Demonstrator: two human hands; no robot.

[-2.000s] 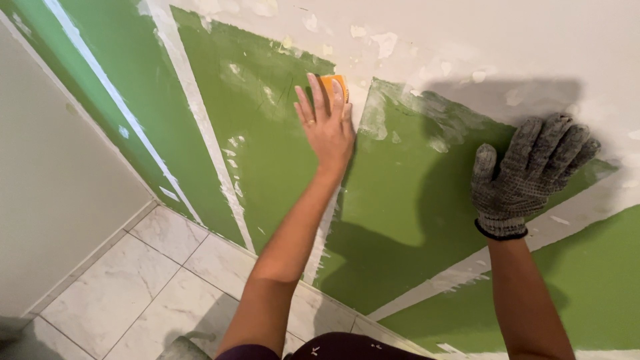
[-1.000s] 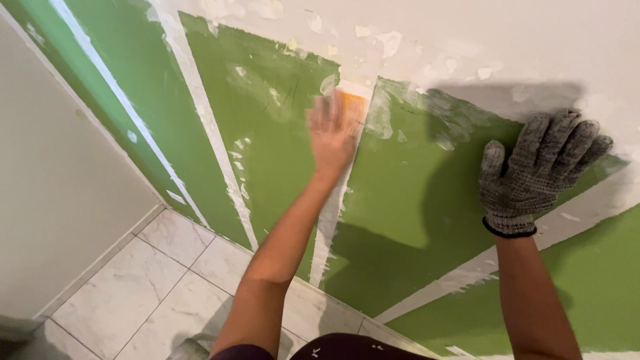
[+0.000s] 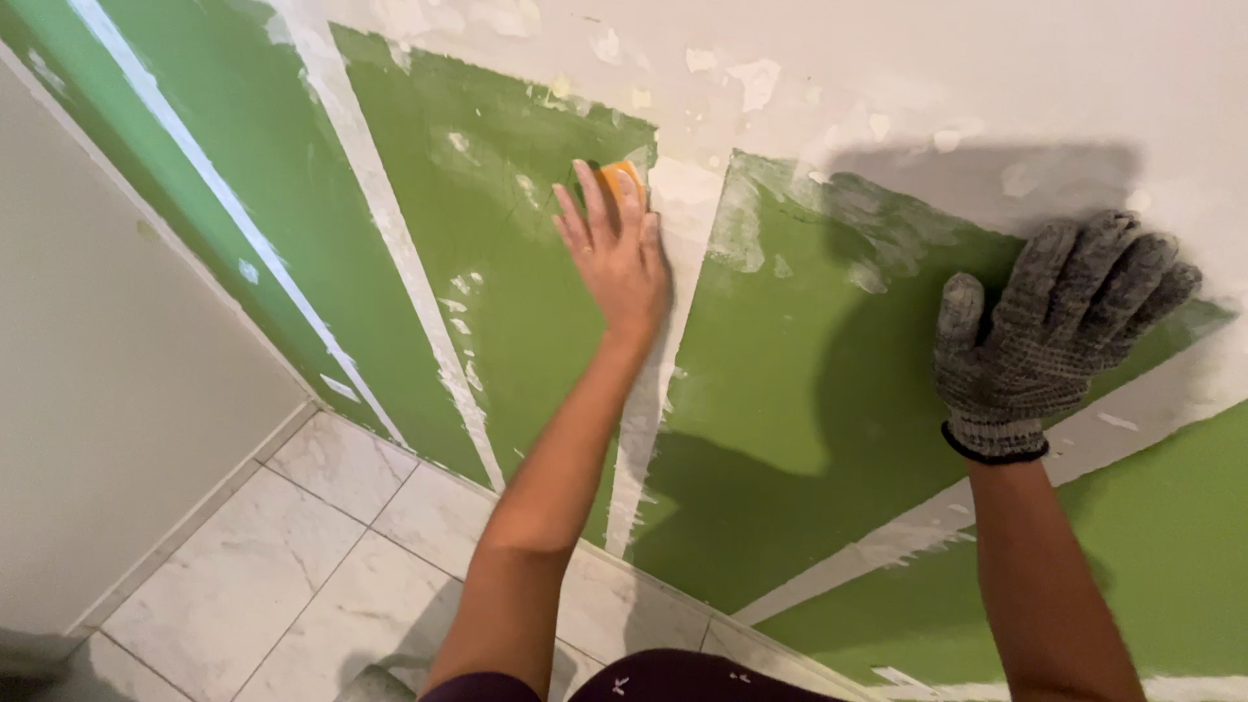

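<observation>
My bare left hand presses an orange piece of sandpaper to the wall, at the upper corner of a green painted panel. The sheet lies under my fingers, so most of it is hidden. My right hand, in a grey knit work glove with a black cuff edge, rests spread on the wall at the right and holds nothing. Whitish filler smears mark the green paint between my hands. A white stripe runs down beside my left hand.
A pale upper wall with patches of filler lies above the green. More white stripes fan out across the wall. At the left a plain grey wall meets the green one, above a marble-look tile floor.
My left hand was blurred with motion one second ago and now shows sharply near the same panel corner. My gloved right hand has stayed on the wall.
</observation>
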